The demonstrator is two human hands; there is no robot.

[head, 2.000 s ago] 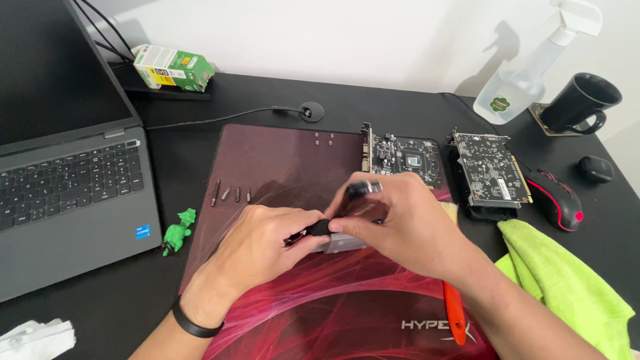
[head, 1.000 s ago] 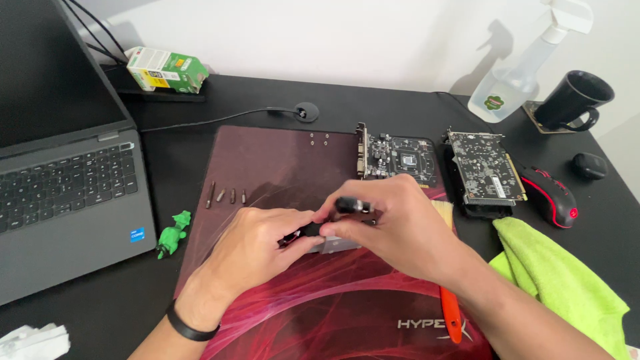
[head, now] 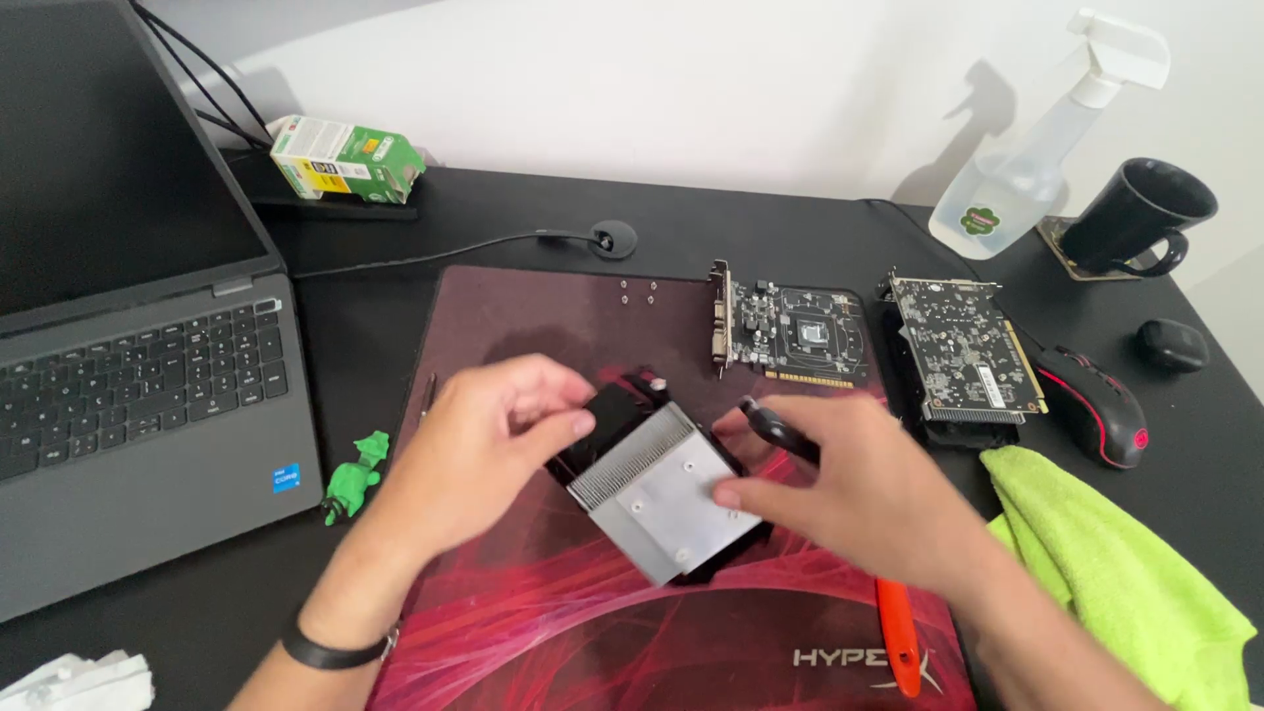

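Note:
A graphics card cooler with an aluminium heatsink (head: 681,504) and a black plastic shroud is held tilted above the dark red HyperX mat (head: 533,306), its flat metal base facing up. My left hand (head: 494,444) grips the black shroud at its upper left corner between thumb and fingers. My right hand (head: 839,474) has its thumb on the heatsink's right side and also carries a black-handled tool (head: 780,430), whose kind I cannot tell. Behind it lies a bare graphics card circuit board (head: 790,331). Several small screws (head: 638,292) rest near the mat's back edge.
To the left are an open laptop (head: 148,395) and a green figurine (head: 355,479). At the right lie another graphics card (head: 958,346), a mouse (head: 1096,405), a lime cloth (head: 1116,563) and an orange handle (head: 898,637). Farther back stand a spray bottle (head: 1007,197) and a black mug (head: 1126,217).
The cooler has been turned so that its flat metal base shows fully. My hands have moved apart, one on each side of it, and the tool in my right hand points up and left.

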